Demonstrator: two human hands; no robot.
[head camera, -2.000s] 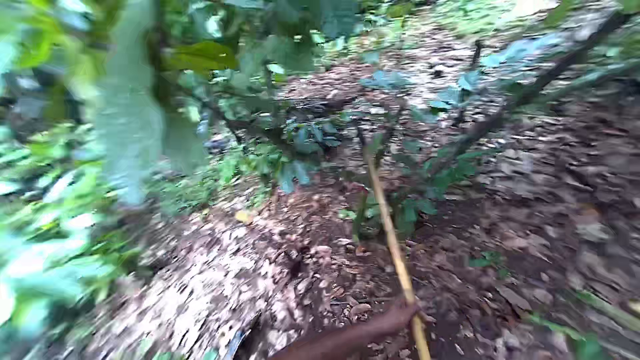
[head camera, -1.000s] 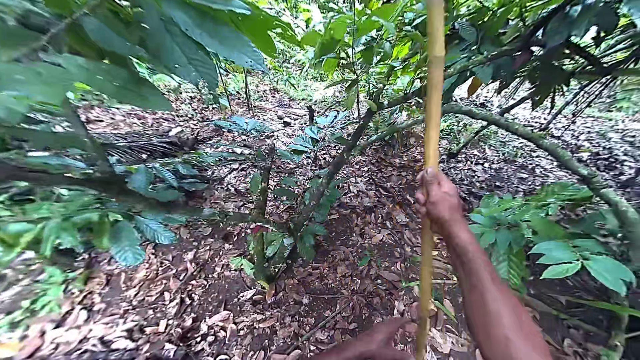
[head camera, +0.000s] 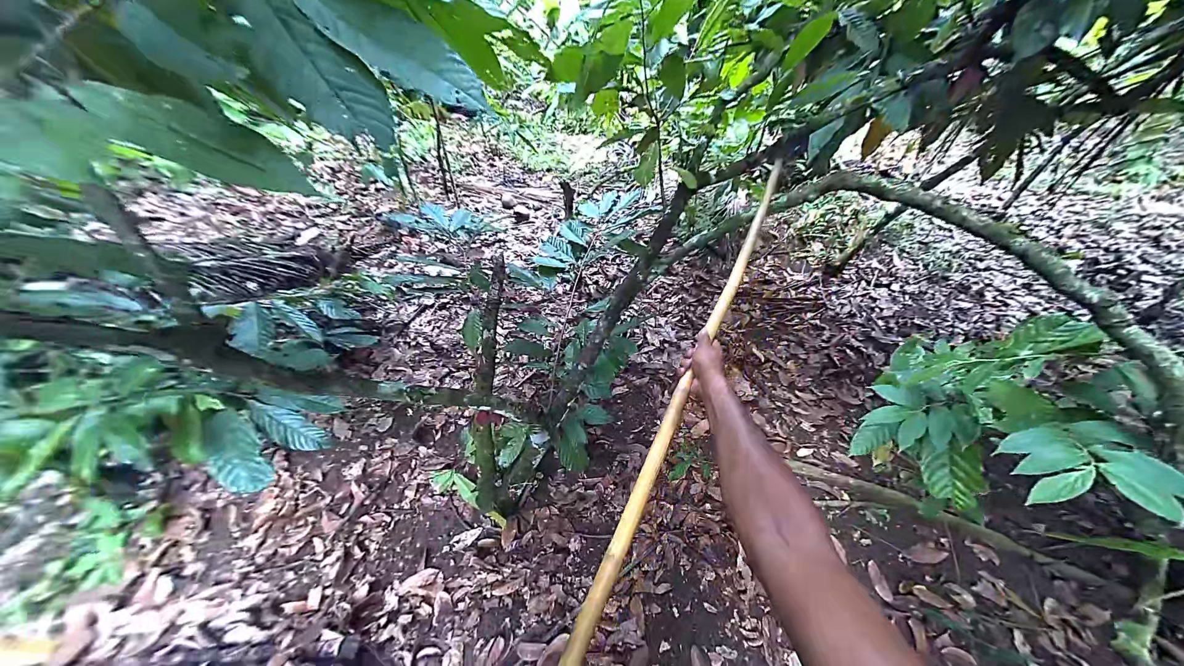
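My right hand (head camera: 705, 361) is closed around the middle of a long yellowish wooden pole (head camera: 638, 499), possibly bamboo. The pole slants from the bottom centre up to the right. Its far end reaches the dark branches (head camera: 786, 153) at upper right; whether it touches them cannot be told. Left of my hand, a low tree with several thin stems (head camera: 606, 324) rises from the ground. The pole's lower end runs out of the frame at the bottom. My left hand is not in view.
An arching mossy branch (head camera: 1008, 240) crosses the right side. A leafy shoot (head camera: 934, 435) grows below it. Another branch (head camera: 240, 361) extends low on the left, with large leaves (head camera: 351, 74) above. Dry leaf litter (head camera: 370, 573) covers the ground.
The pole has tipped from nearly upright to a forward slant, with my right hand still around it. My left hand, at the bottom a second ago, has left the view.
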